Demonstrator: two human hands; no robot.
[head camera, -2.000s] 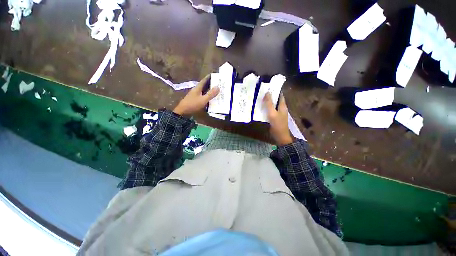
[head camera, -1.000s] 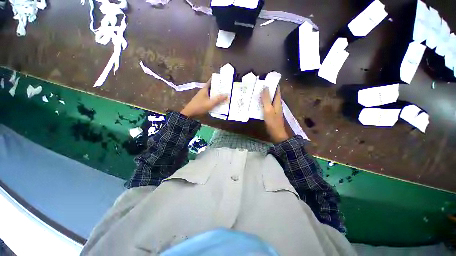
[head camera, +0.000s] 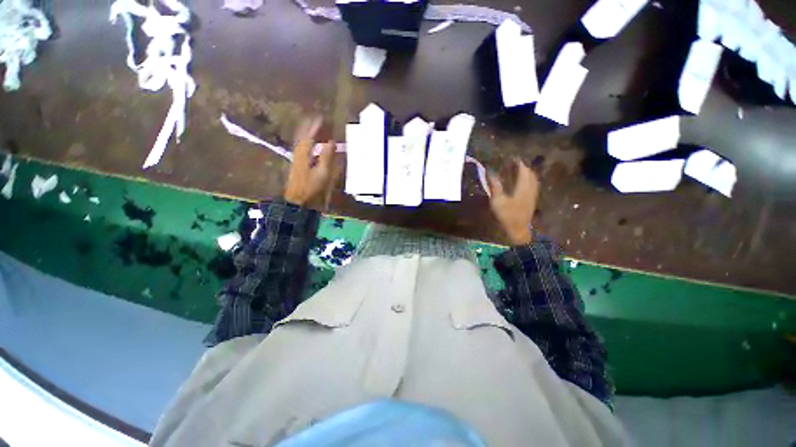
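Three white-topped cut fabric stacks (head camera: 406, 166) lie side by side on the table in front of me, pointed ends away from me. A pale lilac tie strip (head camera: 255, 138) runs out on their left and comes out again on their right. My left hand (head camera: 310, 166) is blurred, just left of the stacks, over the strip; whether it grips the strip is unclear. My right hand (head camera: 517, 199) is right of the stacks with fingers apart, its thumb at the strip. The strip's far right part is hidden by that hand.
A black stack (head camera: 381, 24) stands behind on another pale strip. Loose white strips (head camera: 164, 61) lie at back left. Several white-topped pieces (head camera: 646, 138) lie at right, with a long grouped row (head camera: 758, 42) at back right. The near green ledge (head camera: 698, 336) carries dark and white scraps.
Both hands have let go of the three stacks and moved outward, one to each side. The stacks now stand free side by side. The view has shifted slightly.
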